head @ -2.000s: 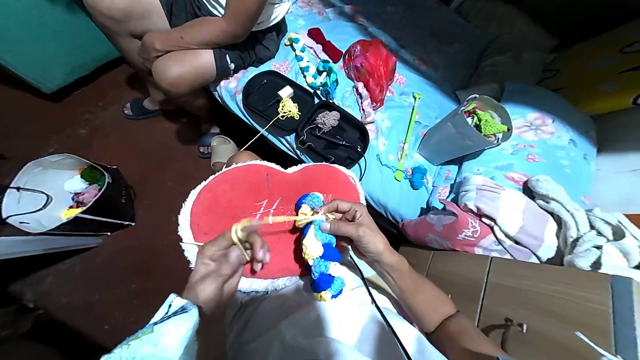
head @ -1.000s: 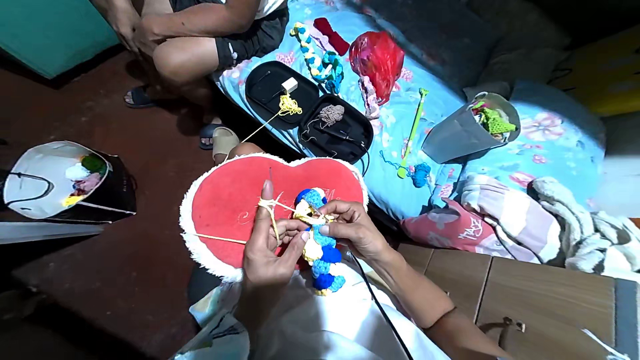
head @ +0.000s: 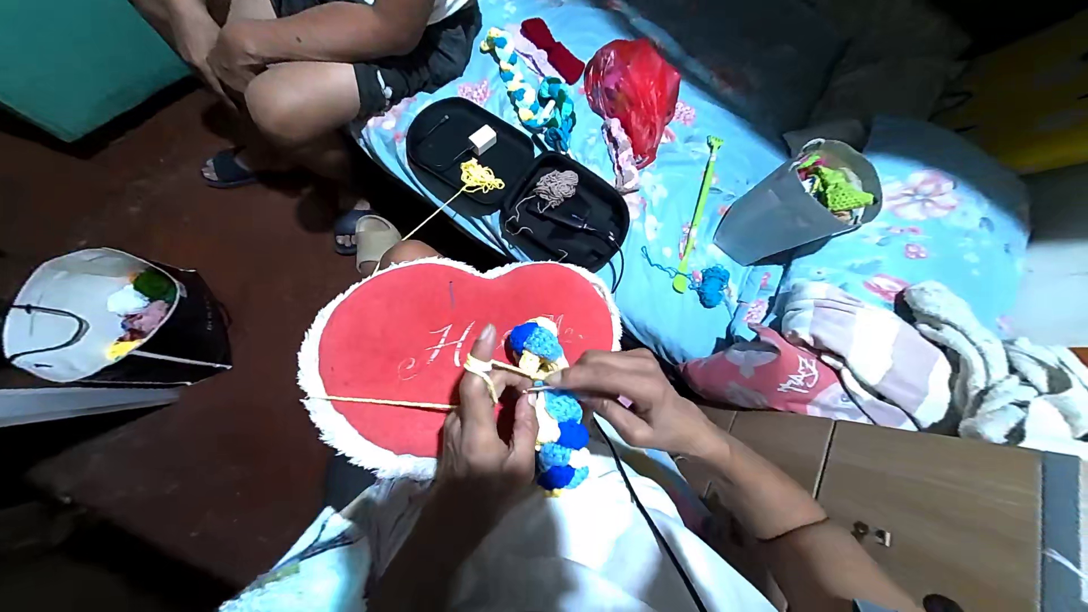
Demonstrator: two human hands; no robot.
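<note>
A crocheted strip of blue, light blue, white and yellow puffs (head: 563, 410) lies over a red heart-shaped cushion (head: 382, 340) with white fluffy trim on my lap. Yellow yarn (head: 382, 401) crosses the cushion and wraps around a raised finger of my left hand (head: 489, 425), whose other fingers pinch the strip's left edge. My right hand (head: 642, 399) holds a thin crochet hook (head: 540, 388) at the strip, near the yellow stitches. Its handle is hidden in my fingers. More yellow yarn (head: 481, 177) lies in an open black case (head: 450, 127) beyond the cushion.
A person (head: 314, 76) sits at the upper left. On the flowered bed are a gray bin (head: 756, 221), a red plastic bag (head: 633, 89), a green stick (head: 701, 204) and blue yarn (head: 712, 286). A bag with yarn (head: 204, 331) stands left; a wooden cabinet (head: 926, 484) is at right.
My left hand has come in from the left to the strip, with yarn around its raised finger. My right hand's fingers have shifted, and the hook now shows at the stitches.
</note>
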